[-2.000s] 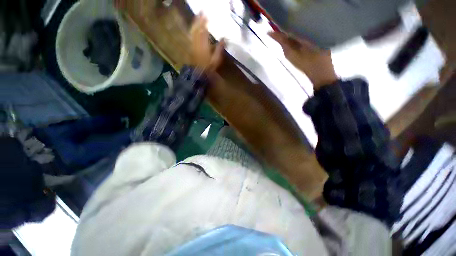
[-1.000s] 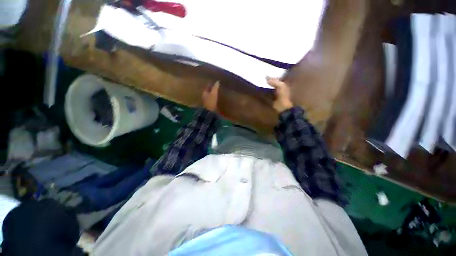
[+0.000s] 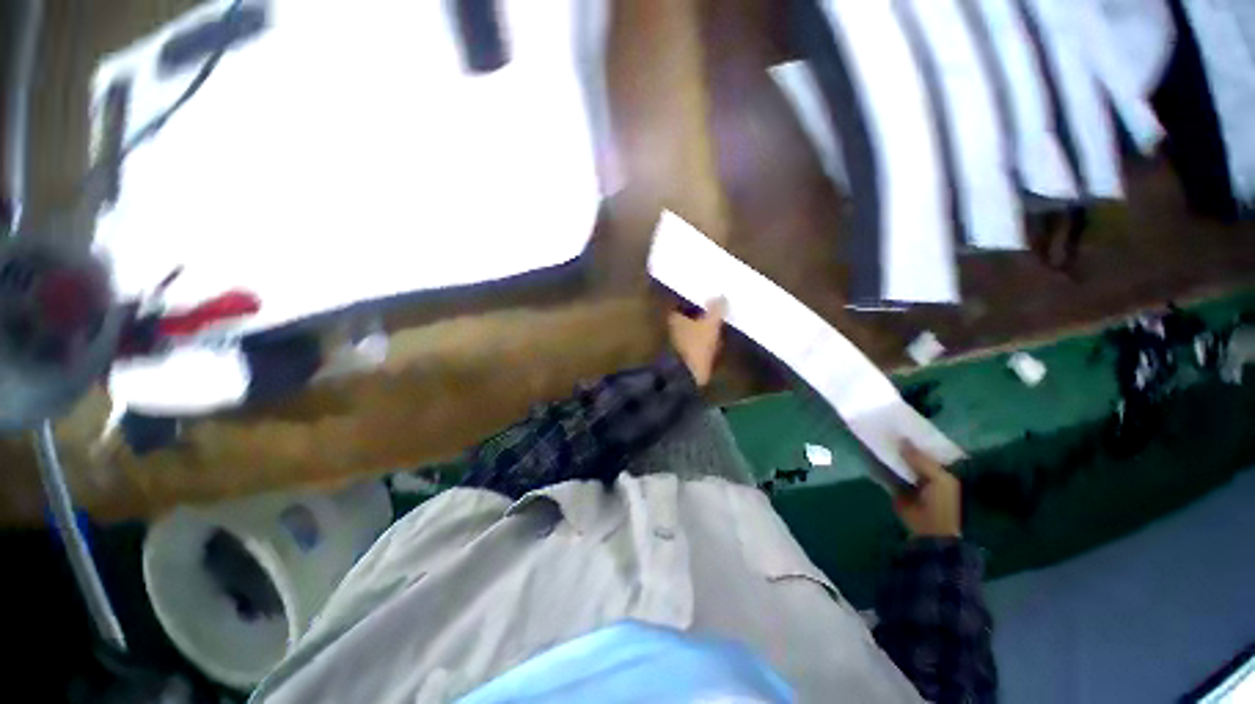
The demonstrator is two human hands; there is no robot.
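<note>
A curved strip-shaped cut piece [image 3: 812, 355], white paper on top with a thin dark edge below, is held between my hands in front of my body. My left hand [image 3: 698, 341] grips its upper left end near the table's front edge. My right hand [image 3: 930, 492] grips its lower right end, with the thumb on top, out over the green floor. The strip slants down to the right. The undersides of both hands' grips are hidden.
The fabric lay under its white paper marker [image 3: 372, 165] is at upper left. The cutting machine [image 3: 55, 330] with its red handle [image 3: 207, 314] stands at the far left. Several strip bundles [image 3: 915, 206] lie at upper right. A white bucket [image 3: 227, 585] is at lower left; scraps litter the green floor [image 3: 1074, 468].
My hands have moved right with the curved strip, now away from the lay. My left hand, earlier open beside the strip, now grips it. The view has shifted right.
</note>
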